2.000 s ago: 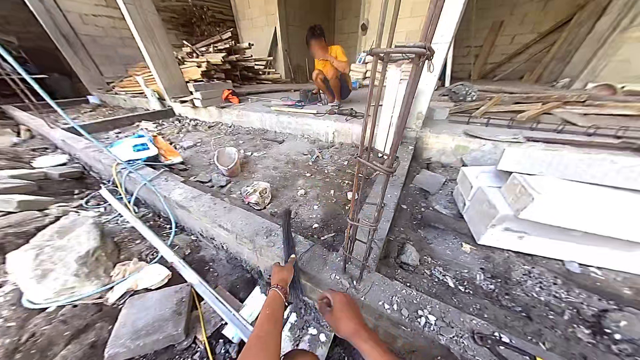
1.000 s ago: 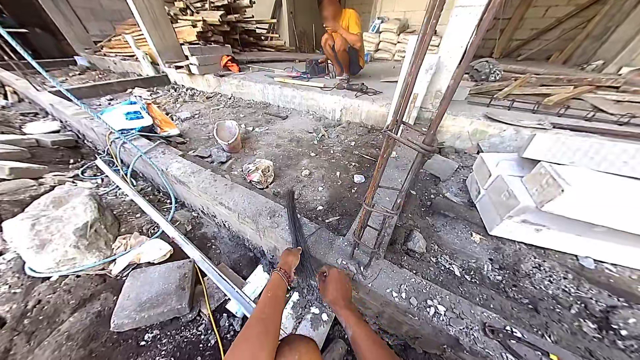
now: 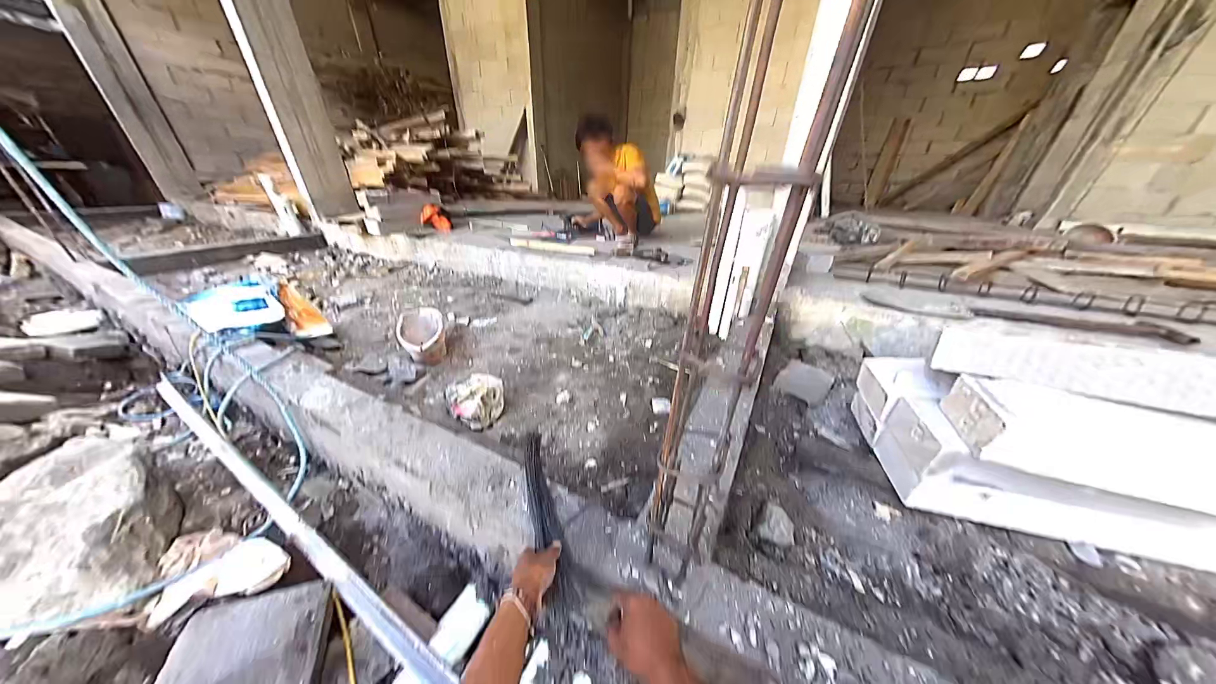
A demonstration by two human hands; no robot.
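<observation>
My left hand (image 3: 535, 575), with a bracelet at the wrist, grips a bundle of thin dark wires (image 3: 541, 503) that points up and away over the concrete beam. Just to its right, my right hand (image 3: 648, 635) is blurred with fingers curled, apart from the left; whether it holds anything does not show. Ahead and to the right of both hands, a rusty rebar column cage (image 3: 676, 427) with square ties rises from the beam.
A low concrete beam (image 3: 399, 446) crosses in front. White blocks (image 3: 1045, 465) are stacked at right. A metal bar (image 3: 313, 541), blue hose (image 3: 294, 427) and rocks lie left. A bucket (image 3: 423, 334) stands beyond the beam. A person (image 3: 617, 180) in a yellow shirt squats farther back.
My right hand was close beside the wire bundle one second ago; now it is apart from it, to the right. My left hand has kept its hold on the bundle.
</observation>
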